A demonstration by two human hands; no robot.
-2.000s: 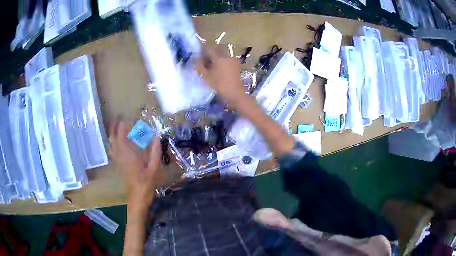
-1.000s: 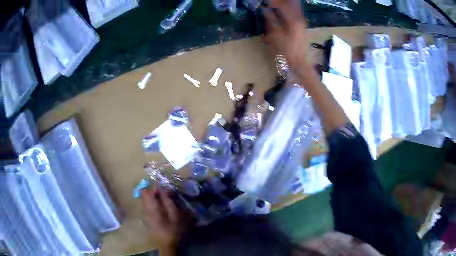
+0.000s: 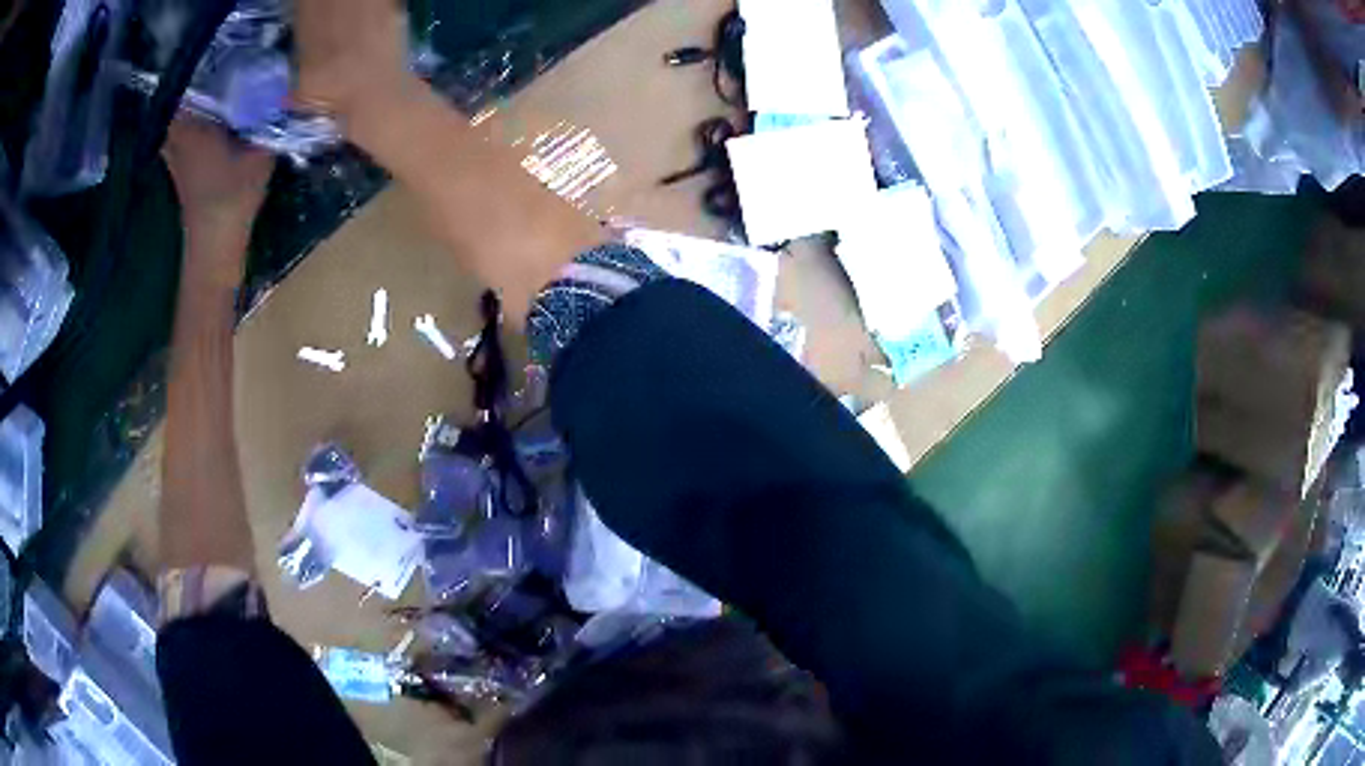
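Observation:
Both my arms reach to the upper left, over the dark green surface. My left hand (image 3: 220,162) is at the lower edge of a cluster of clear bagged parts (image 3: 247,78); its fingers are hidden and blurred. My right hand (image 3: 347,53) is just right of that cluster, near the top edge of the picture; its grip cannot be made out. On the tan bench (image 3: 322,412) below lie a heap of clear bags (image 3: 472,516), black cables (image 3: 487,359), a white leaflet (image 3: 364,539) and a light blue card (image 3: 355,672).
Rows of frosted trays (image 3: 1033,165) overlap at the upper right, beside white leaflets (image 3: 804,180). More trays (image 3: 93,673) lie at the lower left. Small white plastic pieces (image 3: 377,319) lie mid-bench. Cardboard boxes (image 3: 1265,397) stand on the green floor (image 3: 1048,434) at the right.
The view has swung and the bench appears turned. My left hand has moved from the near heap up to the bagged parts on the green surface. My right hand is also over that surface.

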